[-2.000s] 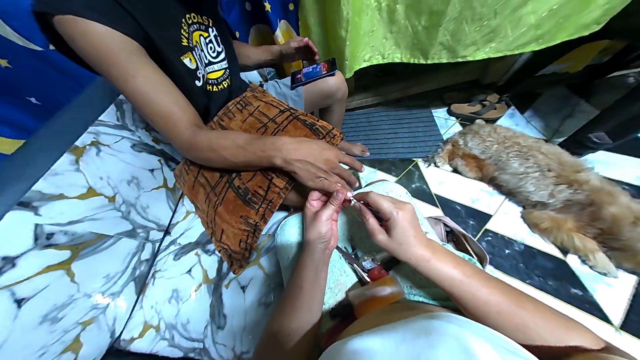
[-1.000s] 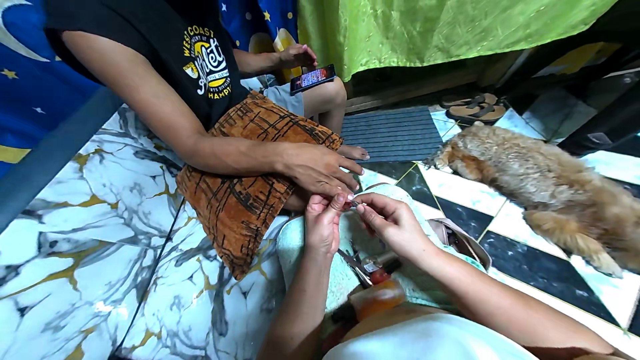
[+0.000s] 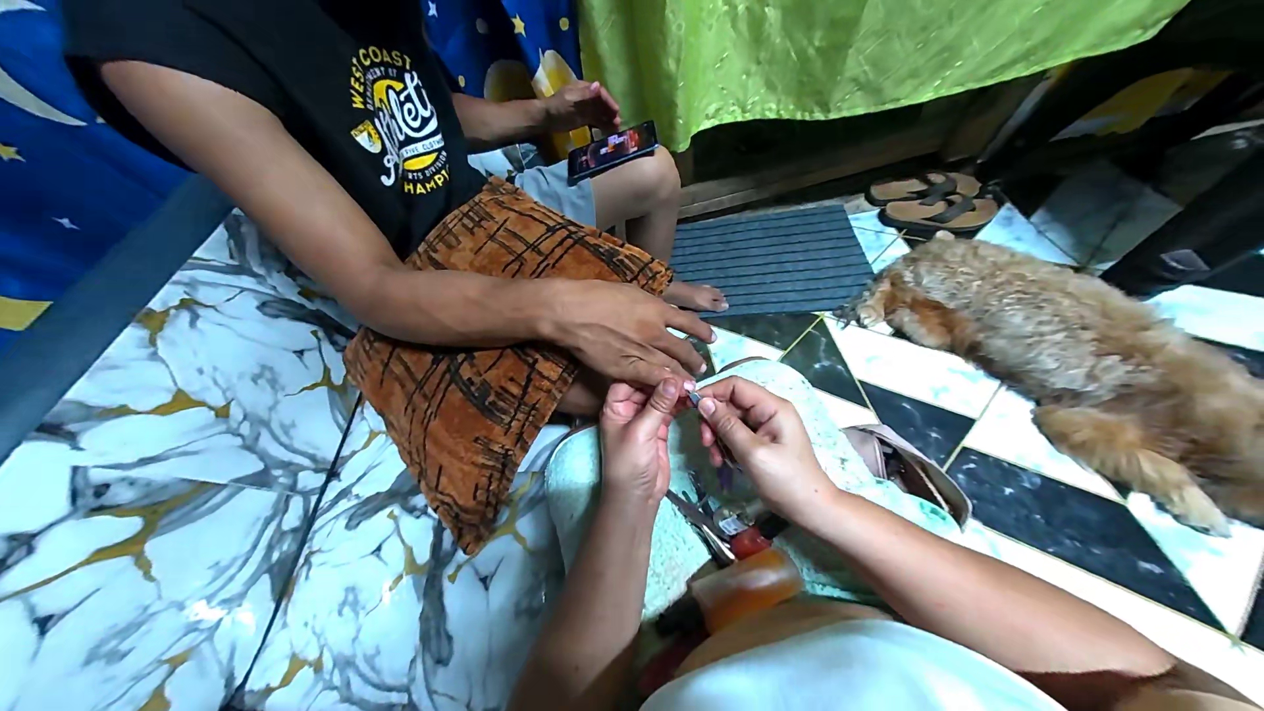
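Note:
My left hand [image 3: 639, 434] pinches a fingertip of another person's hand [image 3: 622, 331], which rests palm down over an orange-brown patterned cushion [image 3: 474, 395]. Close beside it, my right hand [image 3: 765, 439] holds a small metal tool [image 3: 694, 398] with its tip at that person's nail; most of the tool is hidden by my fingers. On the pale green towel [image 3: 597, 504] over my lap lie metal implements [image 3: 703, 523], a red-capped item [image 3: 750, 543] and a bottle of orange liquid [image 3: 750, 590], partly overlapping.
The seated person holds a phone [image 3: 612, 151] in the other hand. A furry dog [image 3: 1066, 336] lies on the tiled floor at right, near sandals [image 3: 933, 200] and a grey ribbed mat [image 3: 770, 259]. An open pouch [image 3: 908, 469] sits by the towel. A marble-patterned surface [image 3: 197, 494] fills the left.
My hands stay at the other person's fingertip, with small shifts of my right hand and the tool. The other person's fingers look slightly more spread than two seconds ago.

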